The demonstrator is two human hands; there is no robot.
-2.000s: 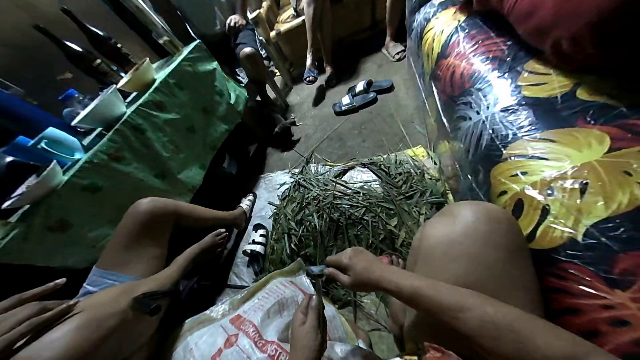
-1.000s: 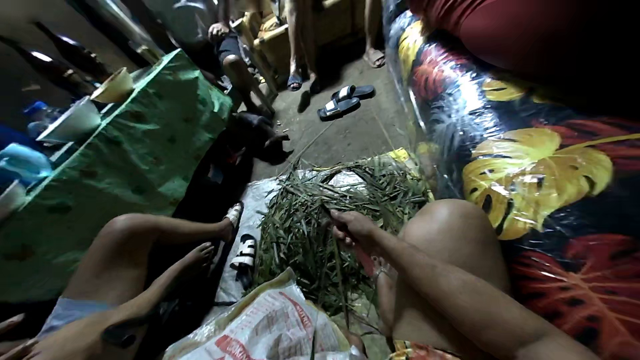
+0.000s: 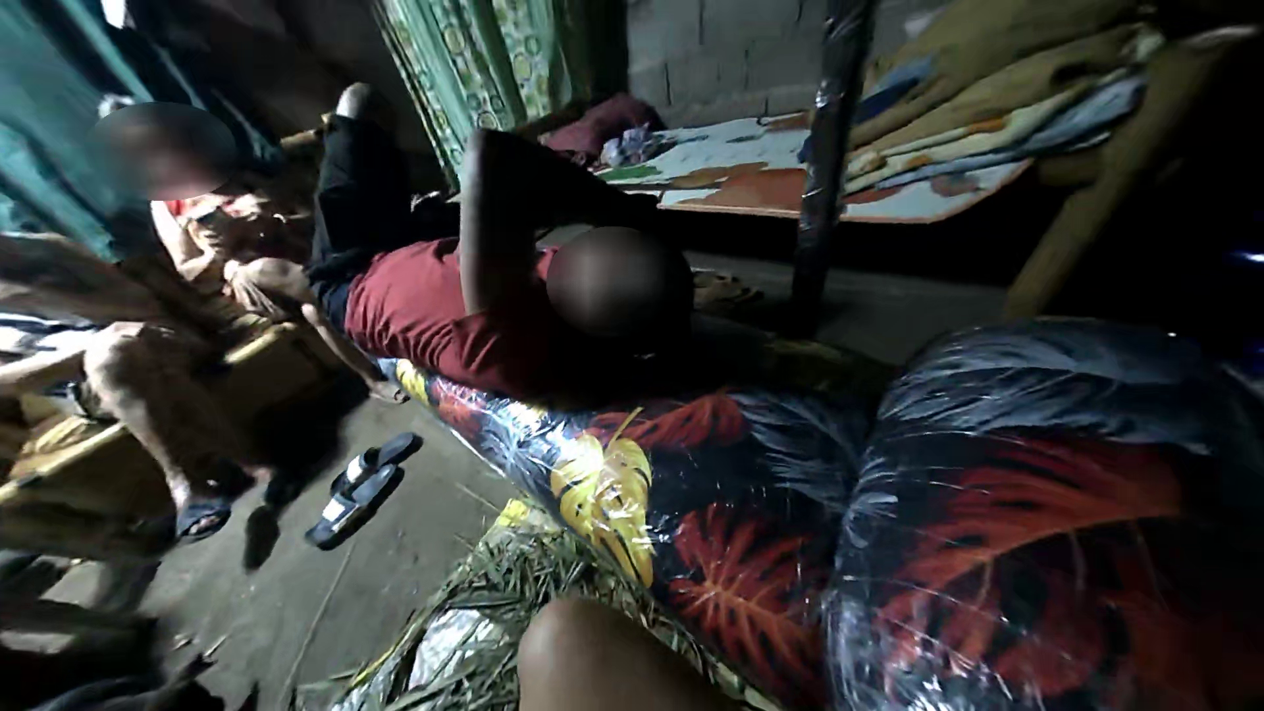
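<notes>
Neither my left hand nor my right hand shows in the view of this moment. My bent knee (image 3: 592, 657) rises at the bottom middle. Around and behind it lies a heap of cut green leaf strips (image 3: 523, 563), partly on a pale plastic sack (image 3: 449, 642). Right of the knee is a plastic-wrapped cushion or mattress (image 3: 750, 573) printed with red and yellow leaves. What my hands hold or touch is hidden below the frame.
A person in a red shirt (image 3: 425, 306) lies on the wrapped cushion. Black slide sandals (image 3: 360, 494) rest on the floor. More people sit at the left. A low bed (image 3: 741, 168) with folded blankets (image 3: 997, 109) stands behind, beside a dark post (image 3: 829, 158).
The view has swung up and to the right. My right hand, over the leaf strips a second ago, and the printed sack at my lap have left the view.
</notes>
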